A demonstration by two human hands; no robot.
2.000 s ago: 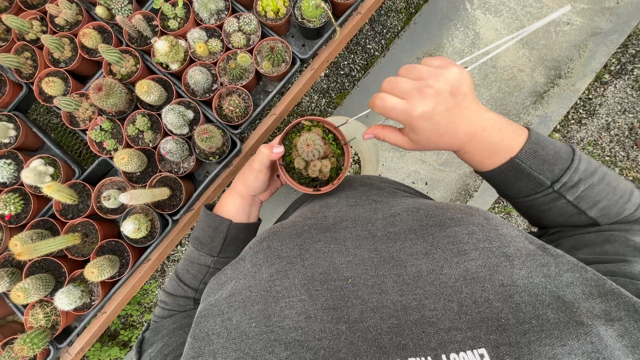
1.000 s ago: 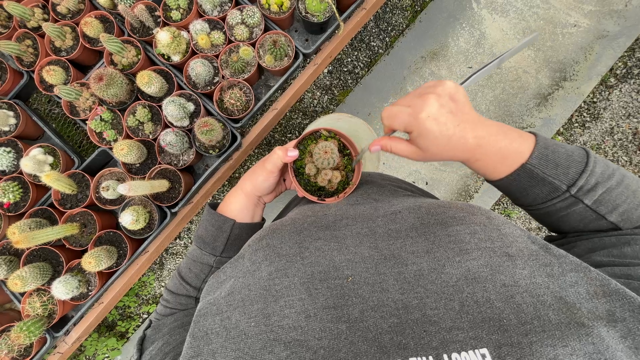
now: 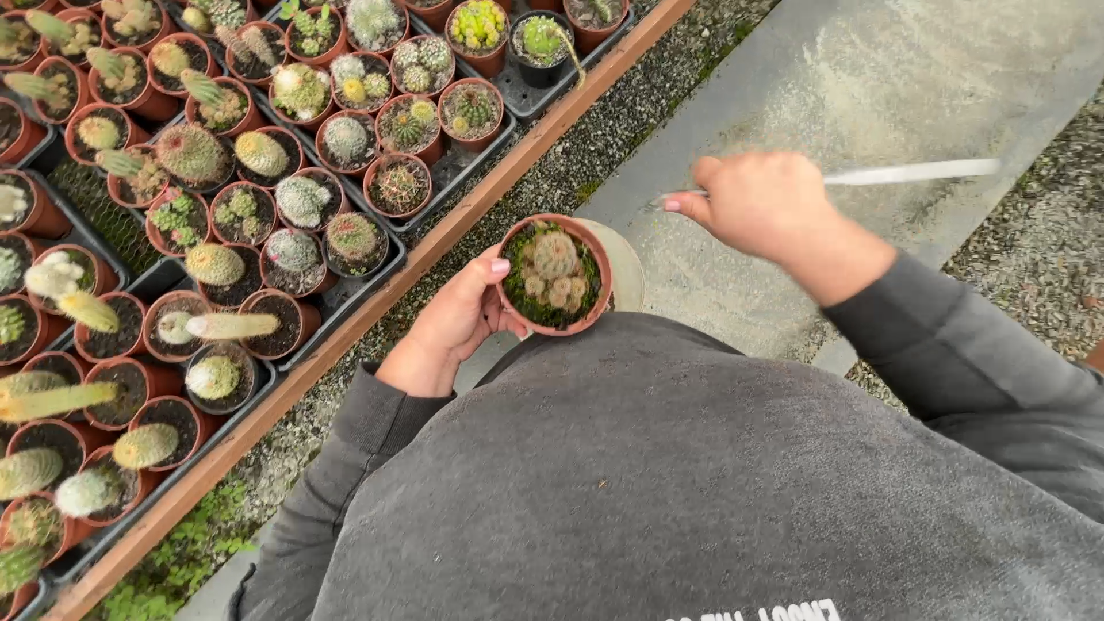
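A round brown plastic pot point(image 3: 607, 285) holds a cluster of small cacti point(image 3: 556, 269) with green moss around them. My left hand point(image 3: 459, 312) grips this pot by its left side, thumb at the rim. To the right and a little above, apart from the pot, my right hand point(image 3: 772, 205) is closed around long metal tweezers point(image 3: 914, 173). Their blurred long end points right, and a short tip shows by my thumb on the left. Behind the pot, a pale round container point(image 3: 628, 267) is partly hidden.
At the left, many potted cacti point(image 3: 299, 200) stand in black plastic trays point(image 3: 509, 138) behind a wooden bench edge point(image 3: 414, 272). Gravel point(image 3: 552, 159) and a grey concrete path point(image 3: 776, 95) lie below. Weeds point(image 3: 177, 552) grow near the bench at the lower left.
My right hand, which was at the pot's right rim with the tweezers, has moved away from it to the right. My left hand still holds the pot.
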